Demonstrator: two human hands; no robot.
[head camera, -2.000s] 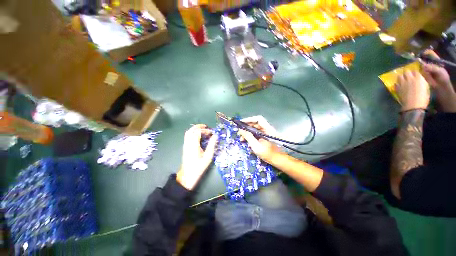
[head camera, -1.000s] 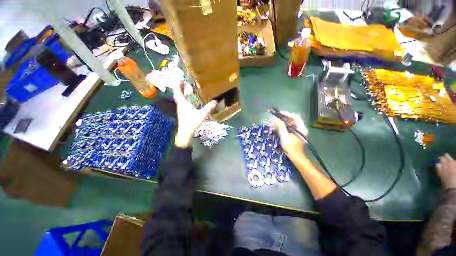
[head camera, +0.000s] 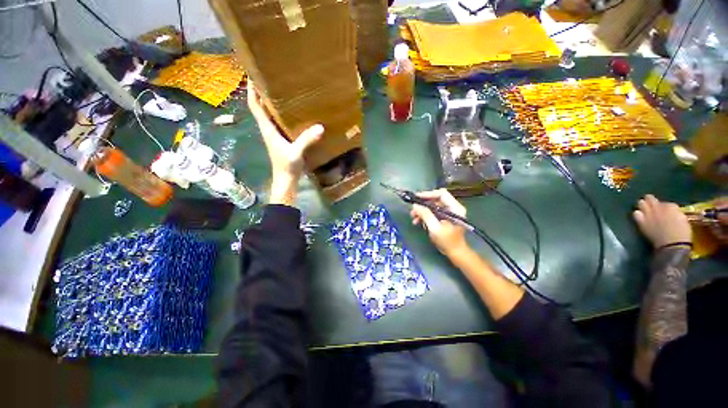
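My left hand (head camera: 283, 151) is on the lower left side of the tall cardboard box (head camera: 307, 80), thumb across its front face, fingers behind its edge. The box's dark opening faces me. My right hand (head camera: 441, 219) holds the black soldering iron (head camera: 419, 199), its tip pointing left above the bench. The blue PCB panel (head camera: 379, 261) lies flat in front of me, touched by neither hand. The pile of white components (head camera: 307, 231) is mostly hidden behind my left sleeve.
Stacked blue panels (head camera: 132, 291) stand at the left, with an orange bottle (head camera: 132, 177) and white bottles (head camera: 211, 171) behind. The soldering station (head camera: 467, 151), its cables, a drink bottle (head camera: 401, 86) and yellow panels (head camera: 591, 118) are beyond. A person's tattooed arm (head camera: 666, 295) is at right.
My left hand has left the panel and gone to the box, which now stands more upright. My right hand with the iron has moved off the panel to its right.
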